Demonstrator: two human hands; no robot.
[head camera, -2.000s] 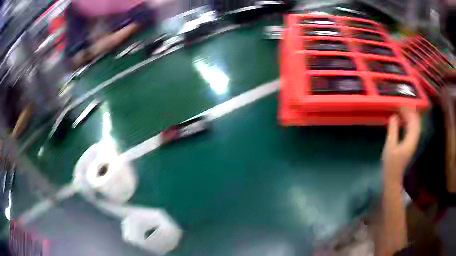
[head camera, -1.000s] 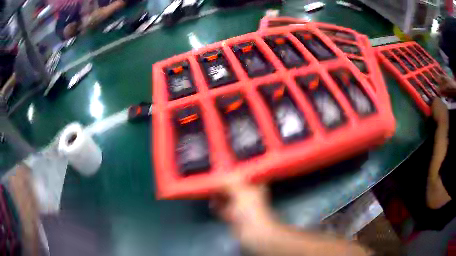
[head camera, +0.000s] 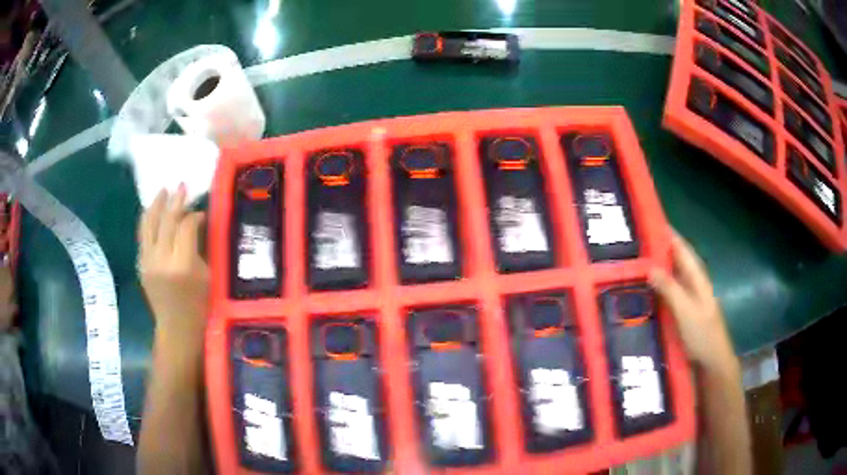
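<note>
A red-orange foam tray (head camera: 390, 301) lies close in front of me, with two rows of five pockets. Each pocket holds a black phone (head camera: 424, 213) with an orange ring at its upper end and white labels below. My right hand (head camera: 692, 301) grips the tray's right edge, thumb over the rim. My left hand (head camera: 175, 246) is beside the tray's left edge, fingertips against a folded white label strip (head camera: 165, 167); its thumb is not clear, so its grip cannot be told.
A white roll (head camera: 223, 107) stands on the green bench mat (head camera: 353, 93). A barcode label strip (head camera: 97, 320) trails at the left. A loose phone (head camera: 464, 47) lies beyond the tray. Another tray of phones (head camera: 743, 139) is at the upper right.
The tray came from the right to directly in front of me and is now seen squarely from above. My right hand moved from its front edge to its right edge. My left hand is now at its left.
</note>
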